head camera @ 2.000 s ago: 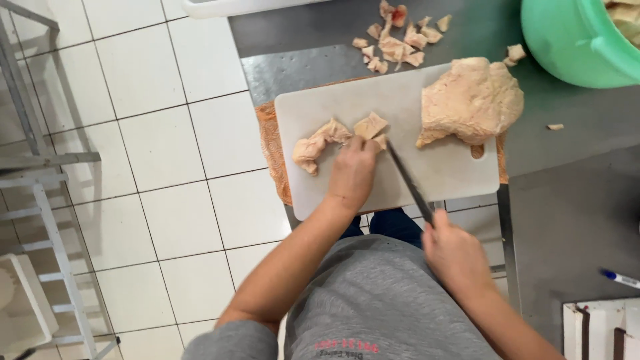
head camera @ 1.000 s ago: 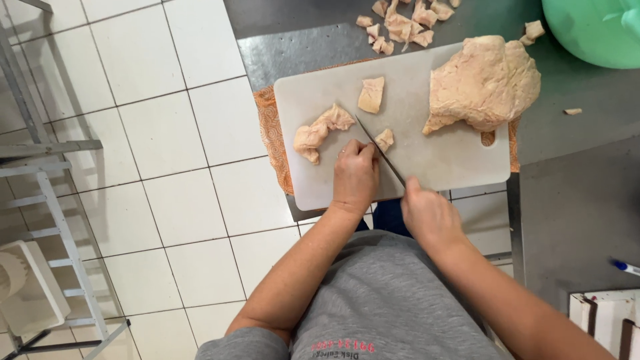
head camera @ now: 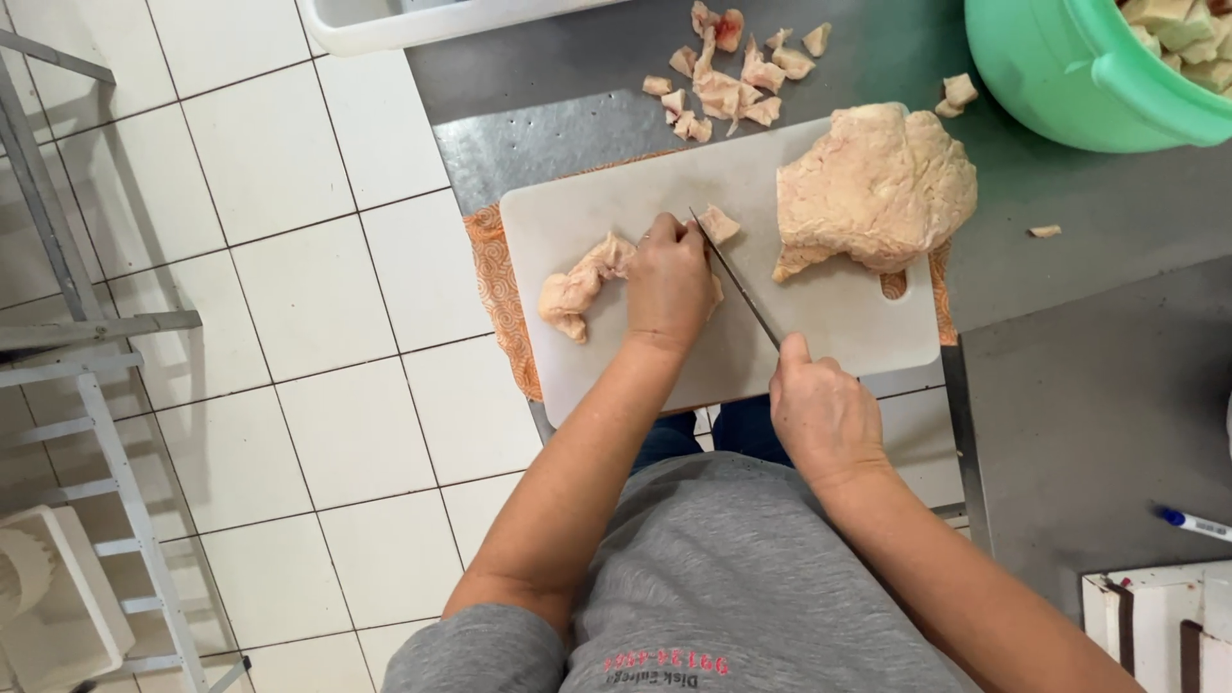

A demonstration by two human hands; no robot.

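Note:
On a white cutting board [head camera: 616, 375], my left hand [head camera: 671, 279] presses a small pale piece of fat or meat [head camera: 717, 227] with its fingertips. My right hand [head camera: 826, 409] grips the handle of a knife [head camera: 746, 289], whose blade lies along that piece beside my left fingers. Another bit shows partly from under the left hand. A curved pale strip of fat or meat [head camera: 570, 294] lies left of that hand. The large pale slab of fat or meat [head camera: 876, 188] rests at the board's right end, partly over its edge.
Several trimmed scraps [head camera: 722, 91] lie on the steel table [head camera: 577, 125] behind the board. A green tub [head camera: 1059, 87] of cut pieces stands at the upper right, a white tray [head camera: 385, 34] at the upper left. An orange patterned cloth [head camera: 496, 289] lies under the board. A metal ladder [head camera: 125, 491] stands left.
My left hand has moved away from me to the piece farther up the board, which lay untouched one second ago. The knife has moved with it.

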